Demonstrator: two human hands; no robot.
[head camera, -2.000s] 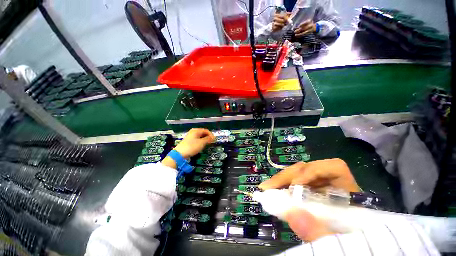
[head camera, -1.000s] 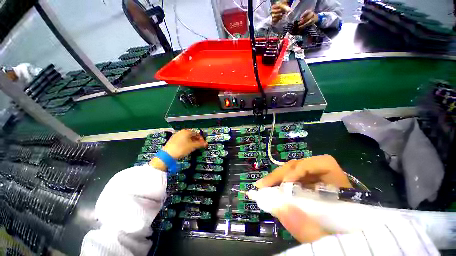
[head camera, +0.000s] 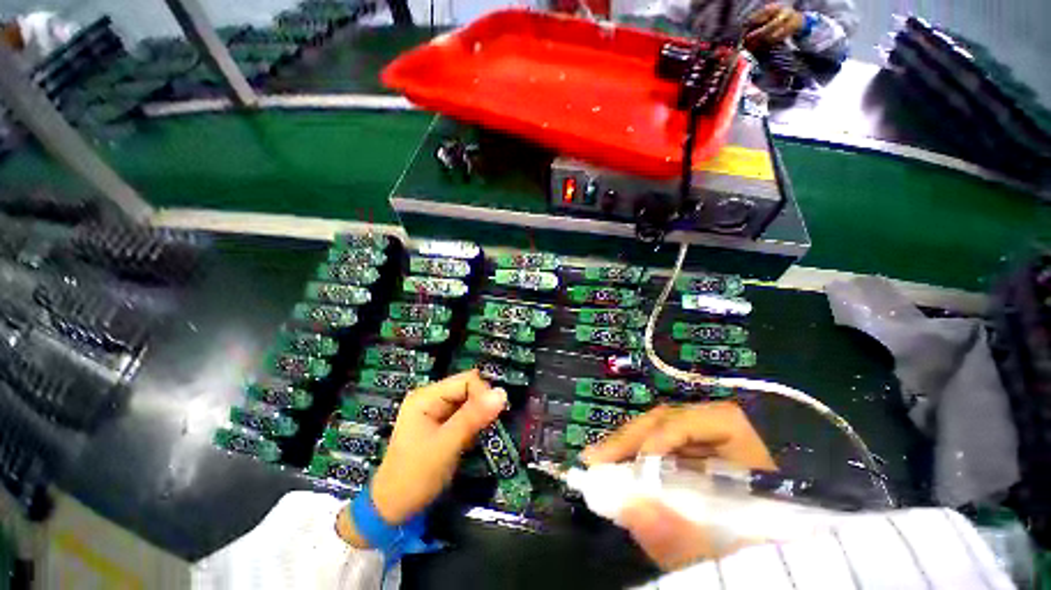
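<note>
My left hand, with a blue strap on the wrist, pinches the upper end of a green circuit board with a black middle and white ring-like marks. The board is tilted, its lower end towards me. My right hand holds a thick white dispenser like a pen. Its thin needle tip points left, close to the held board's lower right side; I cannot tell whether they touch. More green boards lie in columns beyond and left of my hands.
A grey control box with a lit red switch carries a red tray. A pale cable curves right of the boards. A crumpled grey bag lies right. Dark stacked trays stand left. Another person's hand shows at the back.
The view has shifted. My left hand has come back from the far rows towards the dispenser tip and now holds a board. My right hand still holds the dispenser.
</note>
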